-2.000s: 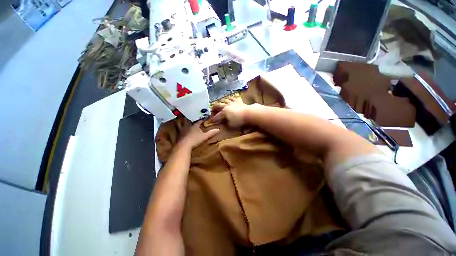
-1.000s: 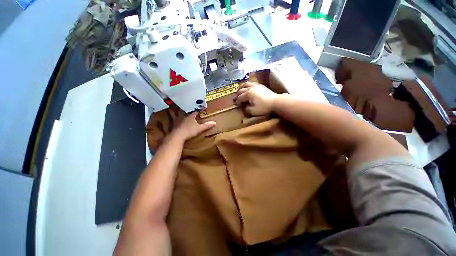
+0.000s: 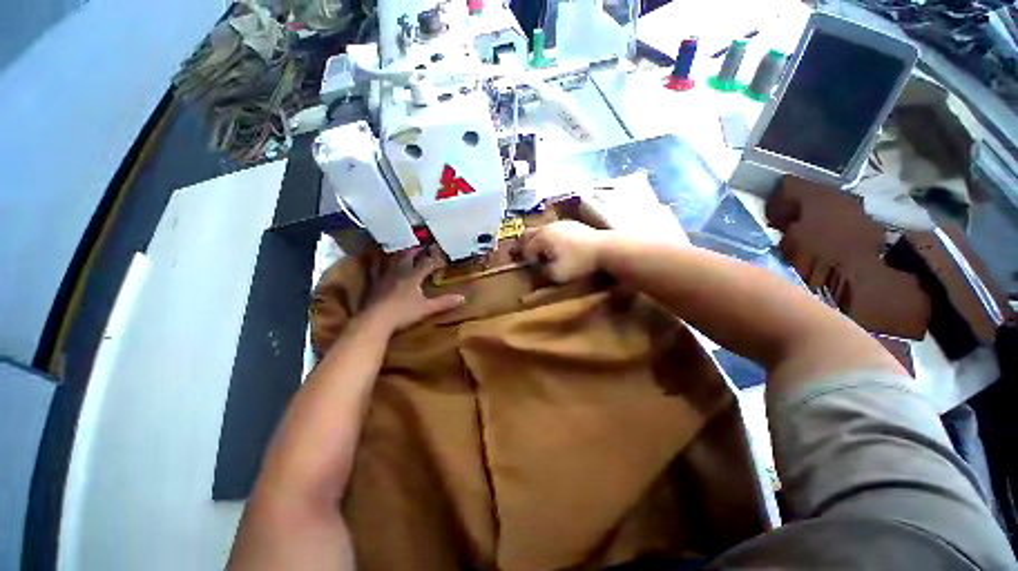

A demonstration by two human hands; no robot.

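Observation:
A large tan-brown garment panel [image 3: 580, 413] lies from under the machine head down over the table edge, a seam running down its middle. The white sewing machine head [image 3: 447, 167] with a red logo stands over its top edge. The yellow clamp frame [image 3: 511, 229] shows under the head, partly hidden by it and by my right hand. My left hand [image 3: 404, 292] lies on the panel left of the needle area, fingers spread. My right hand [image 3: 564, 252] is at the frame's right side, fingers curled; whether they pinch anything is hidden.
A black board [image 3: 262, 357] lies left of the panel. A control panel [image 3: 832, 100] stands back right, with reddish-brown cut pieces [image 3: 848, 257] beside it. Thread cones [image 3: 728, 67] stand behind. A shiny bed plate [image 3: 670, 184] is right of the head. A cloth heap [image 3: 240, 84] is back left.
The view has shifted. My right hand has moved from beside my left hand to the frame's right side. The panel under the head has moved left relative to the machine.

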